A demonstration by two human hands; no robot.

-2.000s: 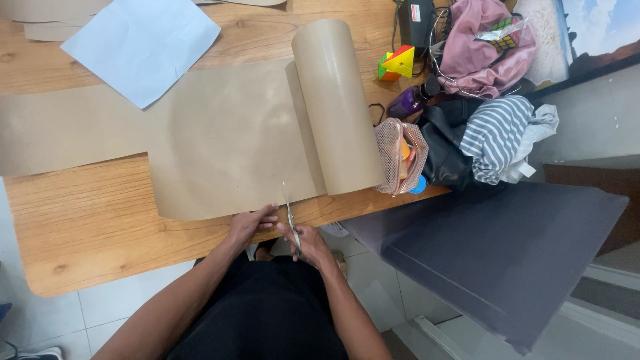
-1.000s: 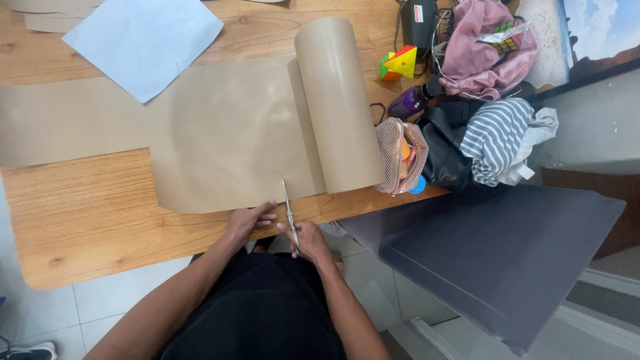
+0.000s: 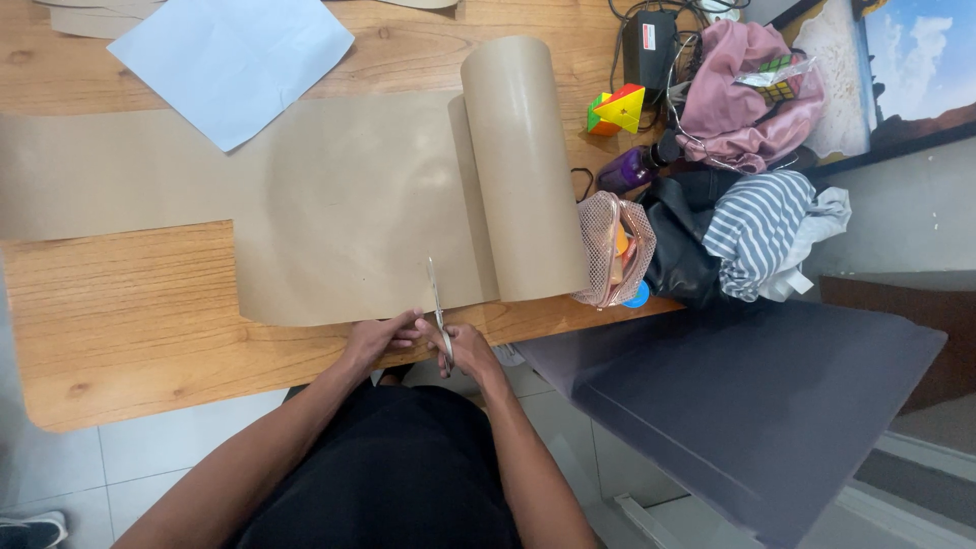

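A sheet of brown kraft paper (image 3: 351,206) lies unrolled over the wooden table, running into its thick roll (image 3: 526,168) on the right. My right hand (image 3: 463,351) grips a pair of scissors (image 3: 436,293) by the handles, near the table's front edge. The blades point away from me, with the upper blade over the paper close to its near edge. Just left of the scissors, my left hand (image 3: 383,335) is at the paper's near edge; whether its fingers pinch the paper is unclear. A pale blue-white sheet (image 3: 229,65) overlaps the brown paper at the upper left.
Right of the roll are a pink mesh pouch (image 3: 614,248), a purple bottle (image 3: 629,169), a twisty puzzle (image 3: 616,110), a black power adapter (image 3: 648,53), pink cloth (image 3: 717,99) and striped cloth (image 3: 762,221). A dark panel (image 3: 732,404) stands beyond the table's front edge.
Both hands and the scissors stay near the paper's front edge, with only slight movement. The roll and the pale sheet keep their places.
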